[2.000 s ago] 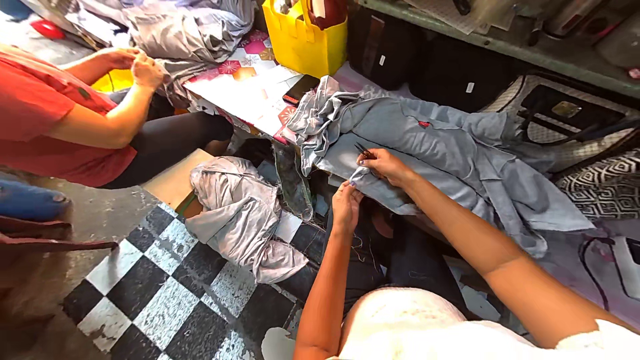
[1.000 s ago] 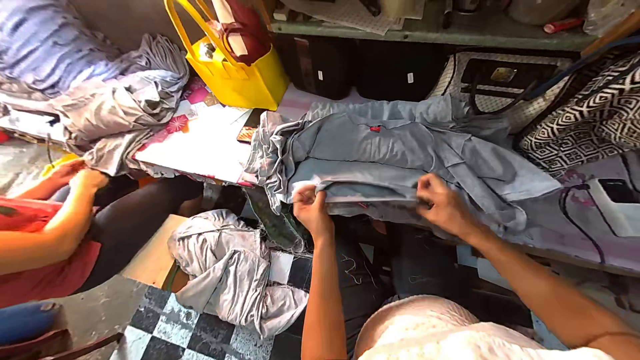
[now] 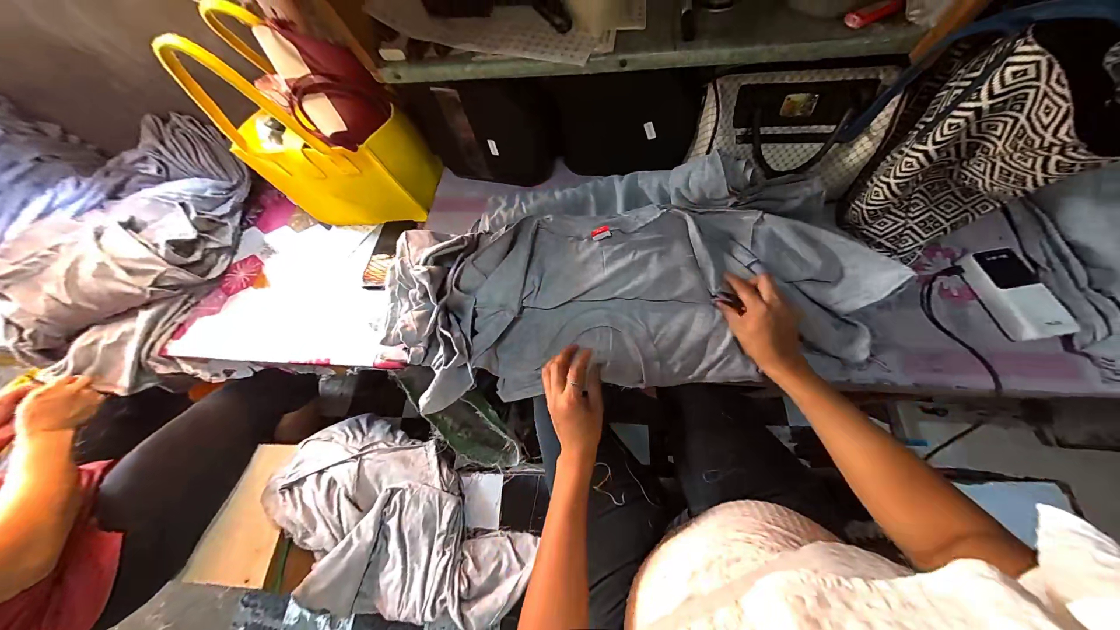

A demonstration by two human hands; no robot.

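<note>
A grey garment [image 3: 612, 280] with a small red neck label lies spread on the table before me. My left hand [image 3: 573, 394] rests on its near edge, fingers slightly bent, with a ring on one finger; whether it pinches the cloth is hard to tell. Near the garment's right part, my right hand [image 3: 759, 319] holds a small dark tool [image 3: 730, 302], partly hidden by the fingers, perhaps thread snips. More grey garments [image 3: 630, 191] lie behind, and crumpled grey cloth [image 3: 420, 297] touches the left side.
A yellow handbag [image 3: 350, 175] stands at the back left. At right are a patterned bag [image 3: 954, 149], a white device [image 3: 1019, 293] and a black cable [image 3: 949, 328]. A shelf [image 3: 665, 57] overhangs the back. Piled clothes [image 3: 367, 516] lie below the table; a co-worker's hands [image 3: 57, 407] hold cloth at left.
One second ago both hands held up the garment's near edge; now it lies flatter on the table. My right hand has moved onto its right part. The view has swung right since the earliest frame.
</note>
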